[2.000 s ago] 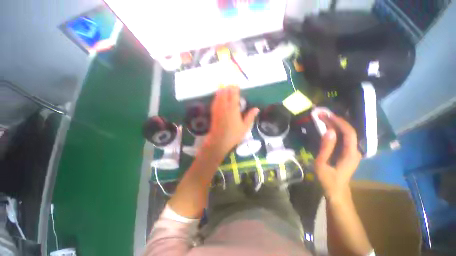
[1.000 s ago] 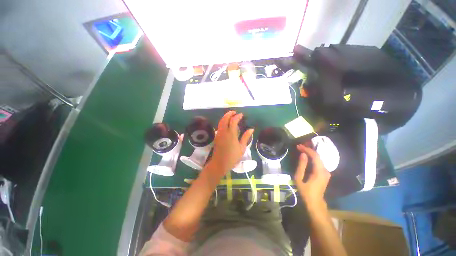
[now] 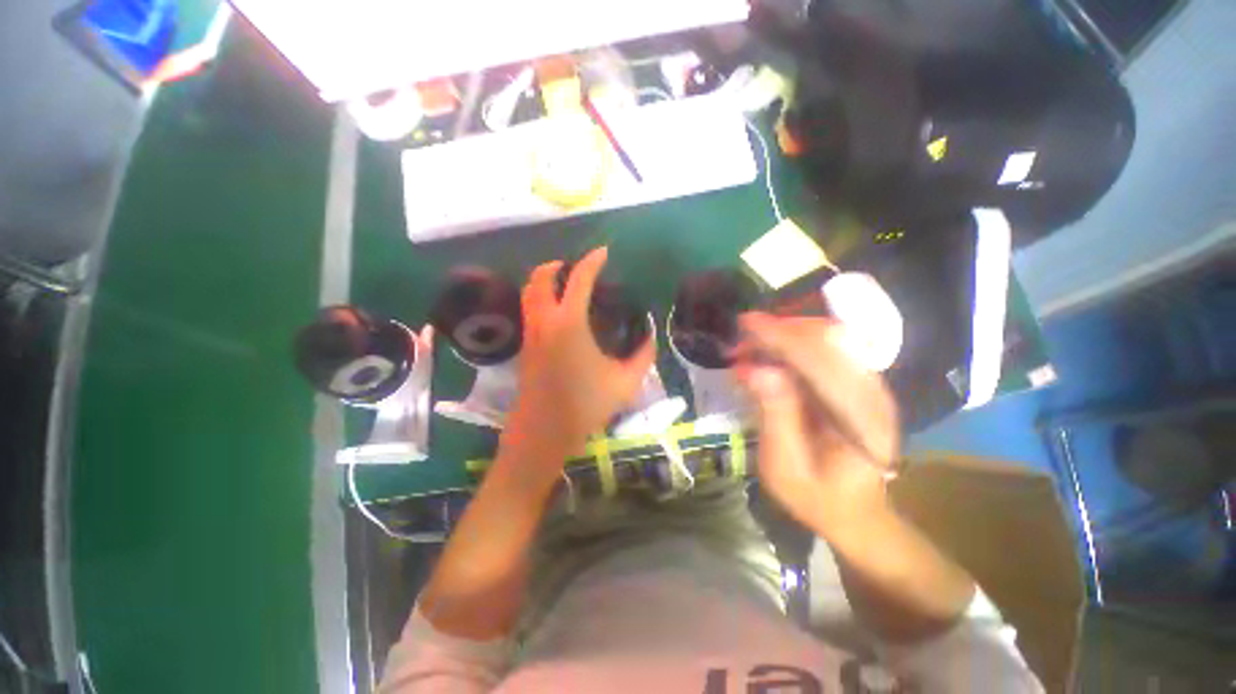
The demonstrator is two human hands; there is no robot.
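Note:
Several security cameras with white stands and round black faces stand in a row on the green mat: a far left one (image 3: 359, 355), one beside it (image 3: 479, 320), a third (image 3: 620, 323) partly behind my left hand, and a right one (image 3: 708, 320). My left hand (image 3: 572, 355) is curved round the third camera's head, thumb on its right side. My right hand (image 3: 824, 423), blurred, holds a thin dark adjusting tool (image 3: 843, 423) like a pen. Its fingertips are close to the right camera's face; the tool's tip is too blurred to tell whether it touches.
A white mouse (image 3: 865, 321) lies right of the cameras, beside a yellow sticky note (image 3: 785, 255). A keyboard (image 3: 468, 185) bearing a yellow tape roll (image 3: 568, 160) lies below the bright monitor (image 3: 502, 34). A large black bag (image 3: 949, 122) stands rear right; a cardboard box (image 3: 996, 529) is below.
My right hand has left the mouse, moved left to the right camera and now shows a thin dark tool. My left hand stays at the third camera. The view has shifted.

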